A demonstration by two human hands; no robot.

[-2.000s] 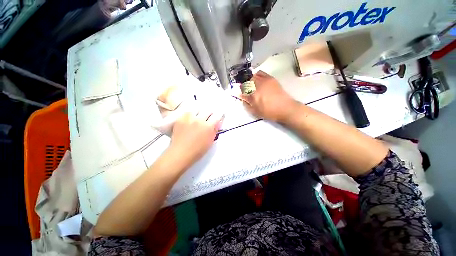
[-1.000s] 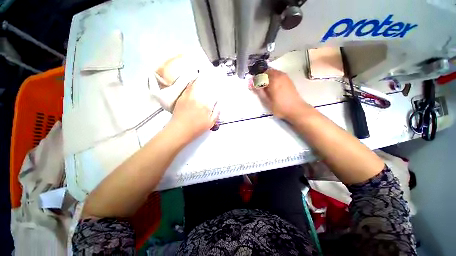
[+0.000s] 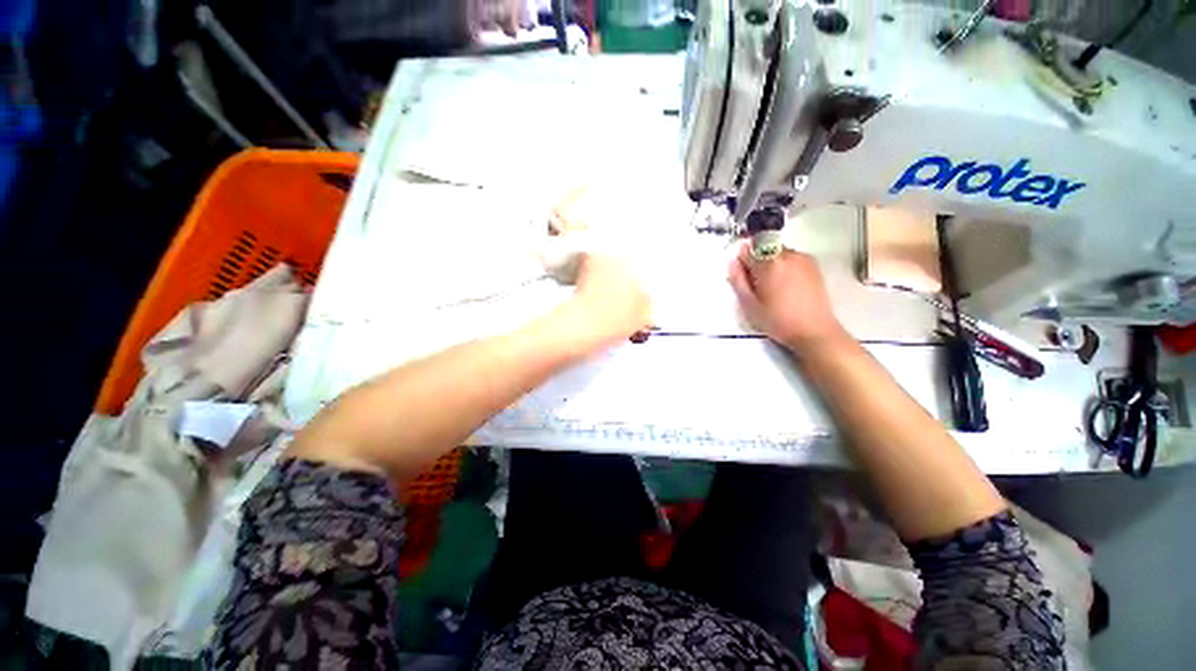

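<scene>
A pale fabric piece (image 3: pixel 561 257) lies bunched on the table left of the needle, washed out against the white. My left hand (image 3: pixel 611 299) is on its right end with curled fingers and seems to grip it. My right hand (image 3: pixel 787 291) is just right of the presser foot and needle area (image 3: pixel 719 218). Its fingertips are partly behind a small yellowish round knob (image 3: pixel 766 244), so I cannot tell whether they hold cloth. The white sewing machine head (image 3: pixel 839 131) stands over the needle area.
More pale cut pieces (image 3: pixel 453 147) lie on the white table (image 3: pixel 735 426) at left. A tan patch (image 3: pixel 902 249), black handle (image 3: pixel 967 383), dark red snips (image 3: pixel 1003 351) and scissors (image 3: pixel 1128 417) are at right. An orange basket (image 3: pixel 197 243) with beige cloth (image 3: pixel 118 518) stands left of the table.
The view has shifted, so the table and machine sit further right and lower. My left hand has moved closer to the bunched fabric's right end. My right hand stays beside the needle.
</scene>
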